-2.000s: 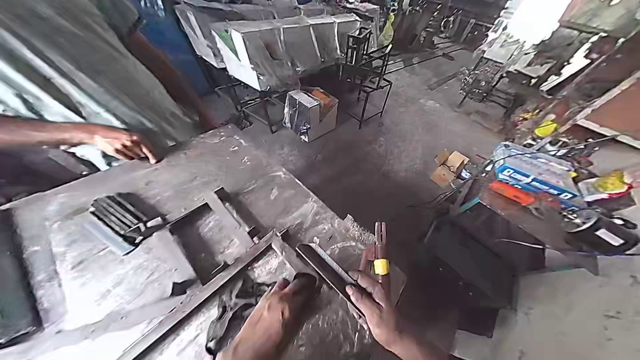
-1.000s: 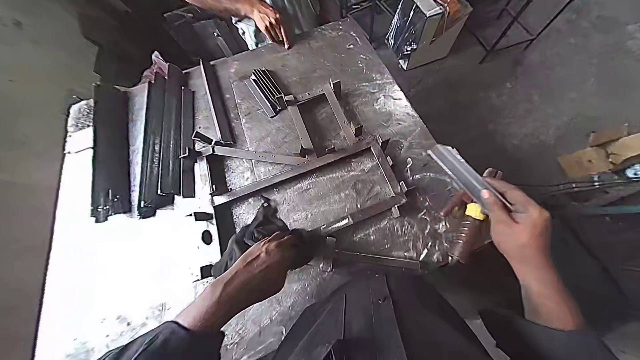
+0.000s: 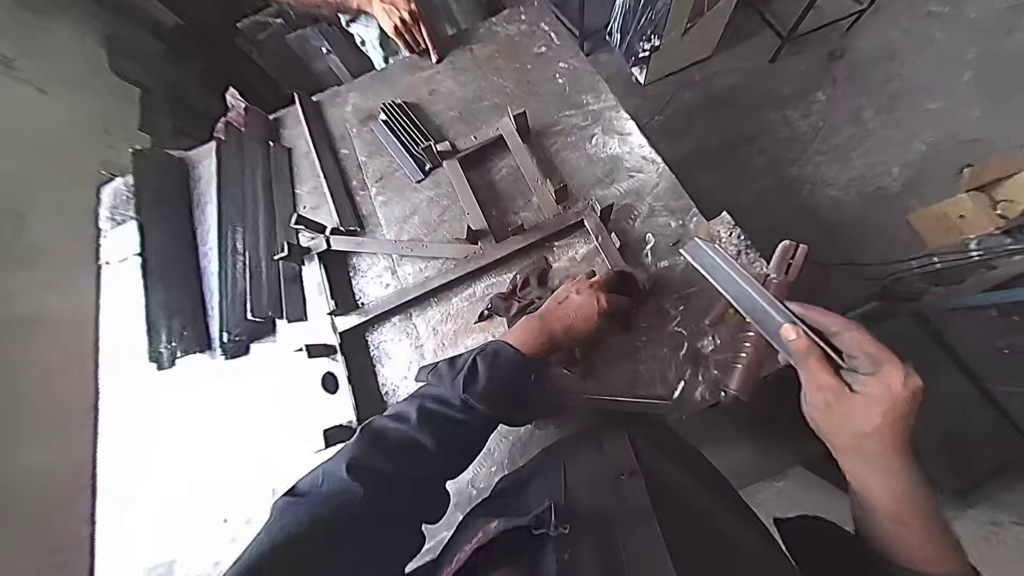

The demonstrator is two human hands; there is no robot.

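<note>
My right hand grips a short grey metal bar above the right edge of the metal worktable. My left hand is closed on a dark cloth over the table, beside a short crosspiece of a welded steel frame. The frame lies flat, with a long bar, a slanting bar and a smaller rectangular part. Under and behind the held bar is a welding electrode holder with reddish-brown grips, at the table's edge.
A bundle of short steel pieces lies above the frame. Dark steel lengths stand at the left edge. Another person's hand rests at the far edge. Torn cardboard and cables are at the right.
The view has swung left and down since two seconds ago. My left hand, with the cloth, has moved right along the frame since one second ago. My right hand still holds the bar.
</note>
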